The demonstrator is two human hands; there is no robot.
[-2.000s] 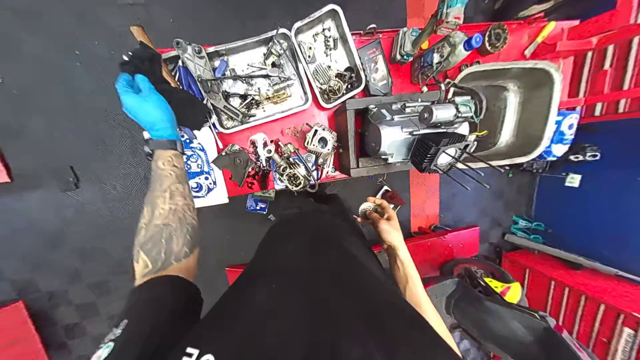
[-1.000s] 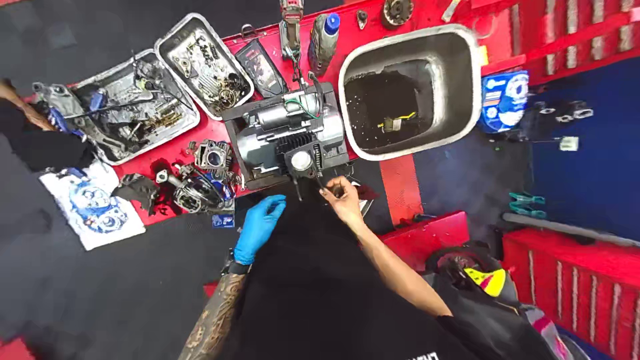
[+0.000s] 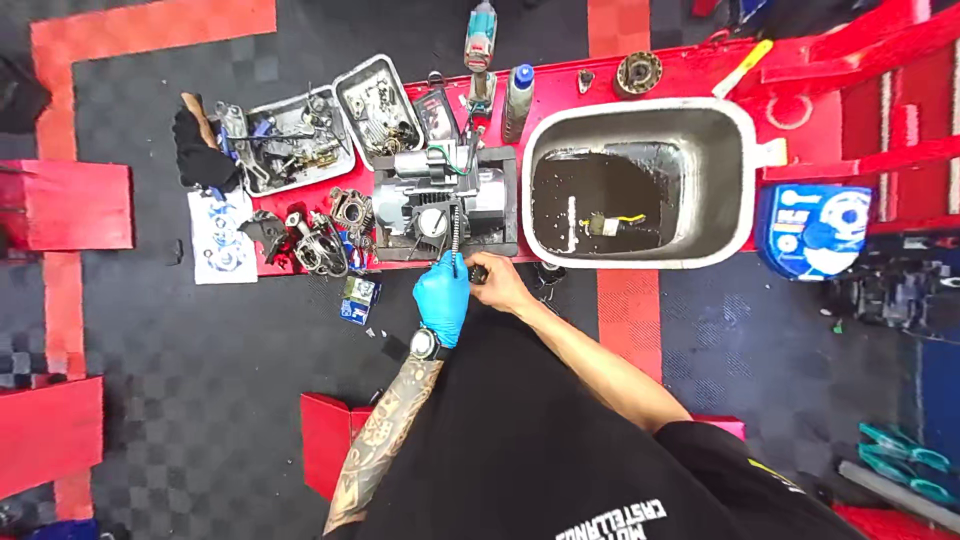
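Observation:
A motorcycle engine (image 3: 480, 196) sits in a dark frame stand at the near edge of the red bench, its round piston crown (image 3: 433, 222) facing up. My left hand (image 3: 442, 294), in a blue glove, has its fingers closed around the lower end of a timing chain (image 3: 455, 229) that runs up over the engine. Right beside it, my bare right hand (image 3: 499, 283) grips a small dark toothed part (image 3: 478, 274), perhaps a sprocket; the fingers partly hide it.
Right of the engine stands a metal basin (image 3: 639, 259) with dark liquid. Two trays of parts (image 3: 301, 185) (image 3: 379, 112), loose engine parts (image 3: 319, 244) and a white-and-blue sheet (image 3: 223, 236) lie to the left. Behind are an impact driver (image 3: 481, 41) and a bottle (image 3: 518, 105).
My left hand has come from the black cloth at the far left to the engine. My right hand, lower and apart from the engine at first, is now close beside the left.

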